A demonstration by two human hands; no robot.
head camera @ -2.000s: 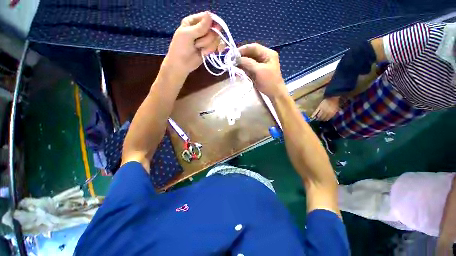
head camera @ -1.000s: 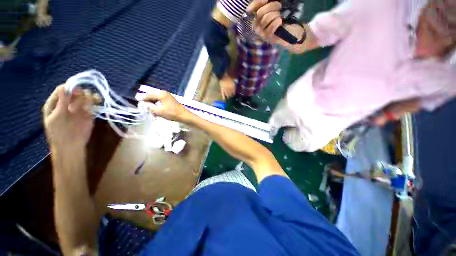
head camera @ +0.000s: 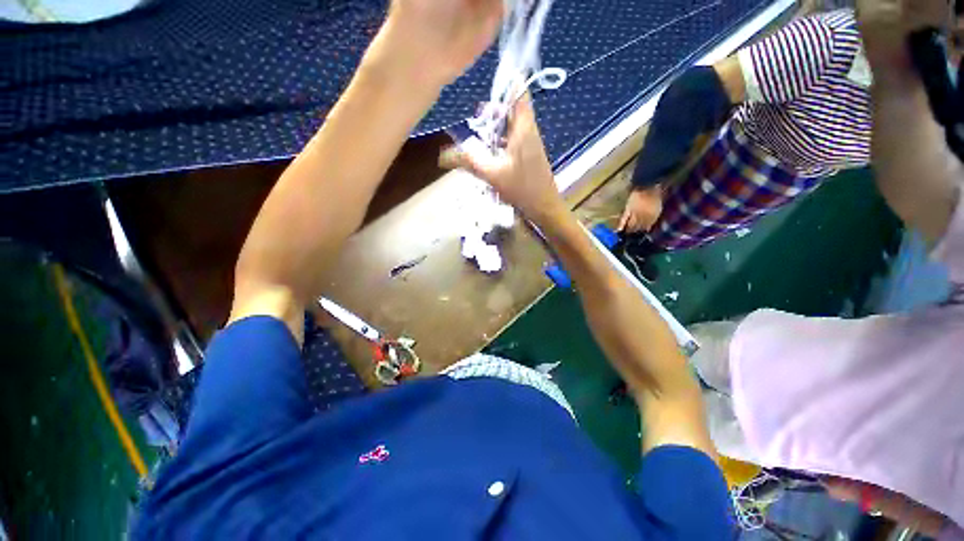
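A bundle of white cords (head camera: pixel 520 53) hangs between my hands in front of me, over the brown tabletop. My left hand (head camera: pixel 449 30), partly cut off by the top edge, is closed on the upper part of the bundle. My right hand (head camera: pixel 510 159) holds the bundle lower down, with a cord loop sticking out beside it. White plug adapters (head camera: pixel 483 245) hang from the lower end, below my right hand. Some fingers are blurred.
Navy dotted cloth (head camera: pixel 243 85) covers the table. Red-handled scissors (head camera: pixel 395 360) and a thin dark pen (head camera: pixel 407 266) lie on the brown tabletop (head camera: pixel 423 306). Blue clamps (head camera: pixel 557 277) are by the ruled bar (head camera: pixel 655 301). A person in stripes (head camera: pixel 809 95) and one in pink (head camera: pixel 846 391) stand right.
My view has turned back left from the person in pink. My left hand has risen to the top edge, and the cords now hang down from it with the adapters low.
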